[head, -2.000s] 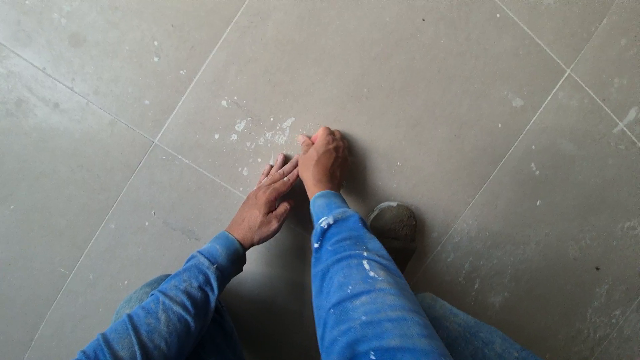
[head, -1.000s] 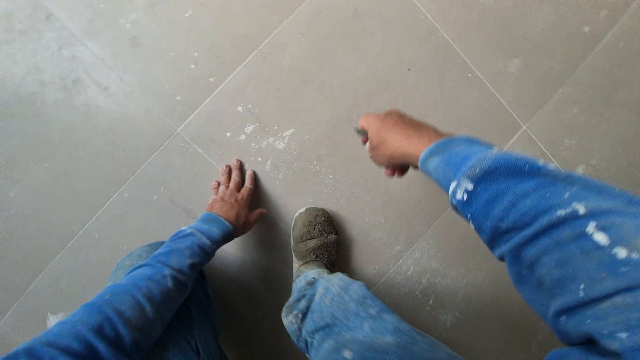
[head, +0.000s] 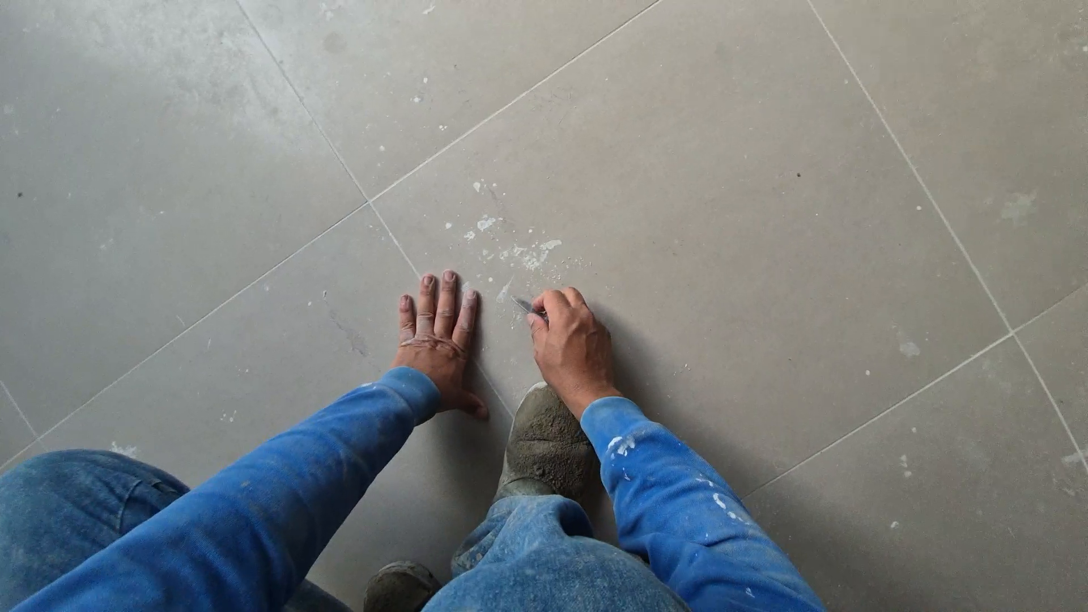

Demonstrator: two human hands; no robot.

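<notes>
Palm down on the grey floor tile [head: 722, 212], my left hand [head: 439, 340] has its fingers spread and holds nothing. My right hand [head: 571, 344] is closed around a small thin blade [head: 521, 304], whose pointed grey tip sticks out to the left between thumb and fingers; the rest of it is hidden in the hand. The tip is at the tile, just below a patch of white paint-like splatter [head: 531, 255]. Smaller white specks and crumbs lie around that patch.
A dusty, caked shoe [head: 548, 442] stands just below my right hand, with part of another shoe [head: 401, 586] lower left. My jean-clad knees are at the bottom. Pale grout lines [head: 510, 104] cross the floor, and more white marks [head: 908, 347] dot the tiles.
My right hand has come back from the right, down to the tile beside the splatter. Two seconds ago both hands were together; now they are apart, the left one flat.
</notes>
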